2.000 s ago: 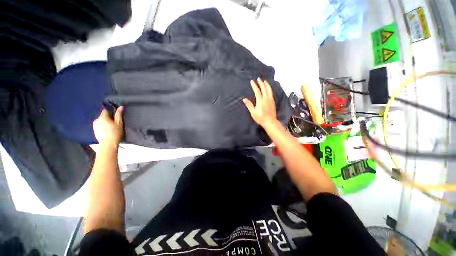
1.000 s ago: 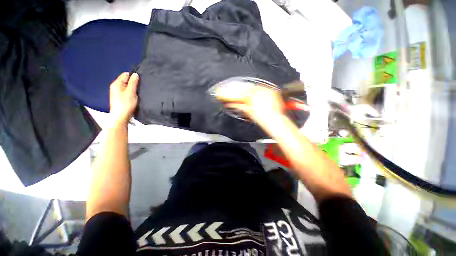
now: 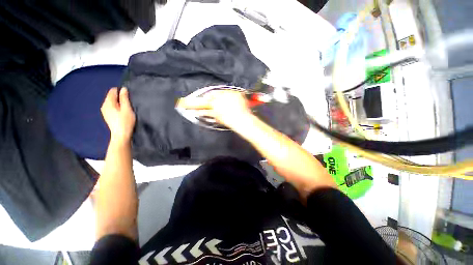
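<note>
A dark grey garment [image 3: 155, 114] lies over the navy padded board [image 3: 85, 111], whose rounded left end is bare. My left hand [image 3: 119, 111] pinches the garment's left edge. My right hand [image 3: 228, 106] is blurred and closed around the handle of the steam iron [image 3: 199, 116], whose pale-rimmed soleplate lies on the middle of the garment with its tip to the left. A red part shows at its rear. A small dark patch or opening is near the garment's front edge. The garment's far part is bunched up.
Black garments [image 3: 31, 98] hang over the left side of the white table [image 3: 171, 173]. A black and yellow hose [image 3: 399, 150] runs from the iron to the right. A green holder [image 3: 339, 165], a wire basket with red items, light blue cloth [image 3: 345, 44] and a fan [image 3: 402, 240] are at right.
Since two seconds ago, my right hand has taken hold of the iron. Over the last second the iron has moved left across the garment. My left hand stays at the left edge.
</note>
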